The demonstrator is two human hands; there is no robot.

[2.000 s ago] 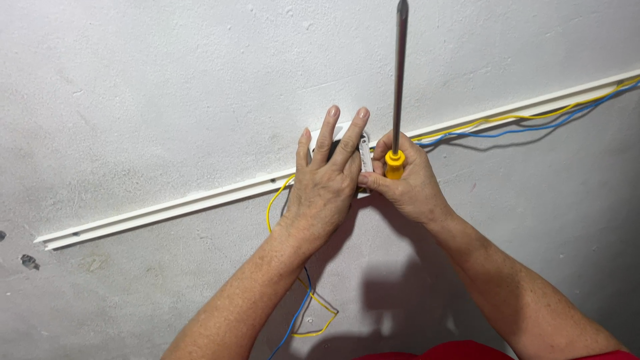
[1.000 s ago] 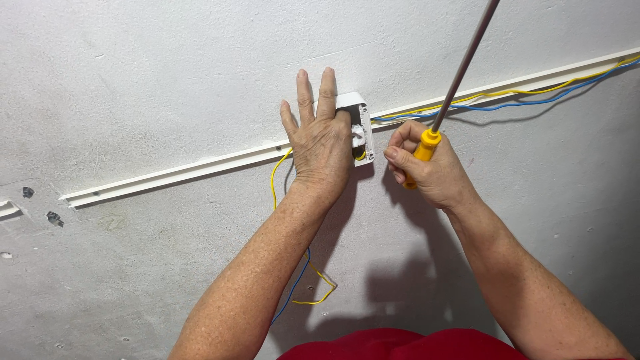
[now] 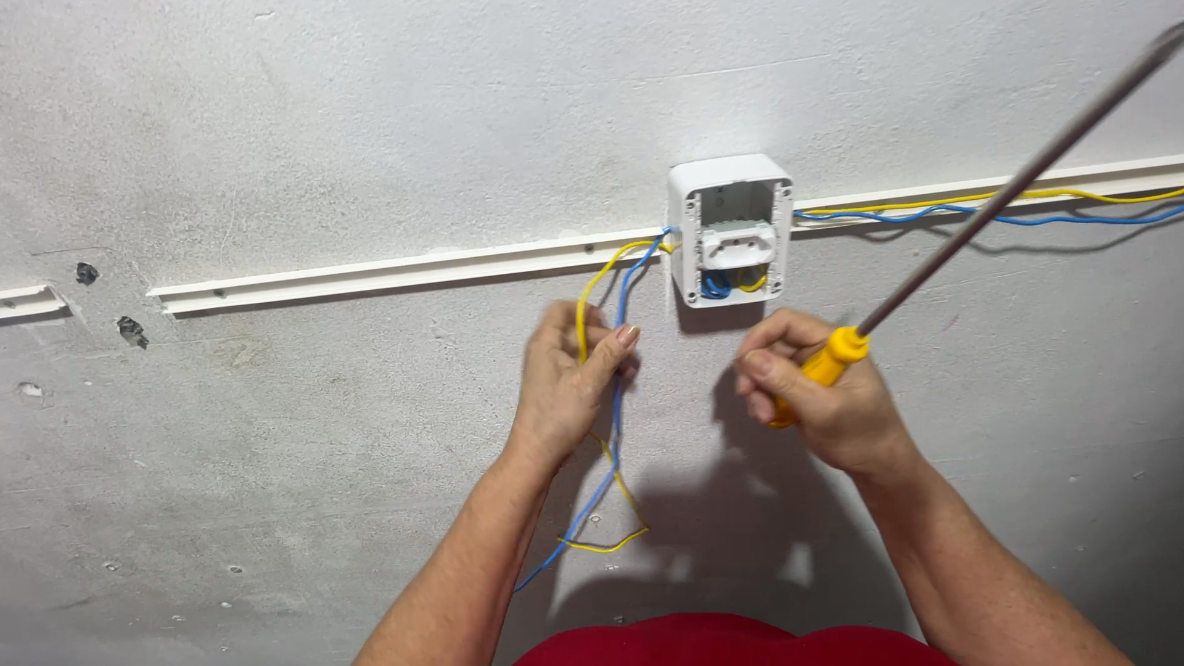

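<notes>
Below the white raceway, my left hand (image 3: 578, 384) has the yellow wire (image 3: 585, 310) running between its thumb and fingers; the blue wire (image 3: 622, 296) passes by the same fingertips. My right hand (image 3: 828, 393) holds a screwdriver (image 3: 837, 356) by its yellow handle, the long shaft pointing up and right. Between and above the hands, a white surface-mount box (image 3: 684, 236) sits on the wall without a cover. A white socket module (image 3: 738, 248) is inside it, with blue and yellow wire loops beneath. Both loose wires leave the box's left side.
A white raceway (image 3: 398, 270) without a lid runs left from the box. Another stretch (image 3: 1082, 180) runs right, with yellow and blue wires along it. A short raceway piece (image 3: 32, 302) lies farther left, near dark holes (image 3: 132, 331) in the grey wall.
My left hand has left the box and moved down to the hanging wires. The socket module, mostly covered by that hand before, now shows. My right hand has moved away from the box with the screwdriver.
</notes>
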